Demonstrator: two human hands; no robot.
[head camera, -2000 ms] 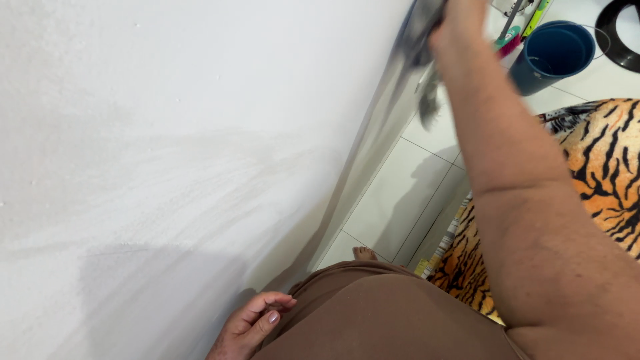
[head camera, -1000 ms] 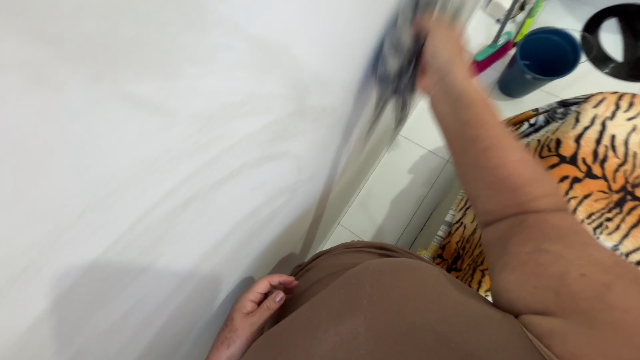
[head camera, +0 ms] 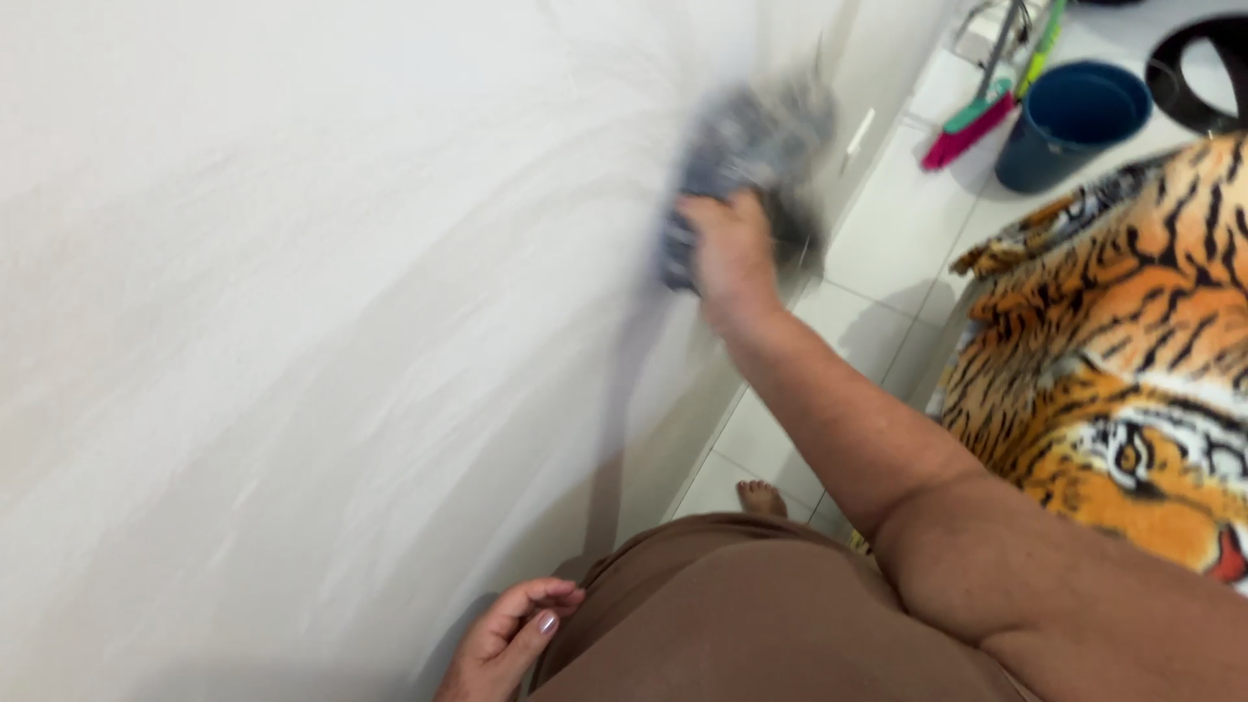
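Observation:
My right hand grips a dark grey and white cloth, blurred by motion, against the white wall. Loose ends of the cloth spread out past my fingers on the side nearer the floor. Faint curved streaks, which look damp, run over the wall's surface. My left hand hangs low beside the brown garment at my waist, its fingers slightly curled and nothing seen in it.
On the white tiled floor stand a dark blue bucket, a broom with pink bristles and a black ring-shaped object. A tiger-print blanket covers something at the right. A bare foot shows below my waist.
My right hand and the cloth have come down and left across the wall, closer to my body. The left hand remains by my waist. More of the tiger-print blanket shows.

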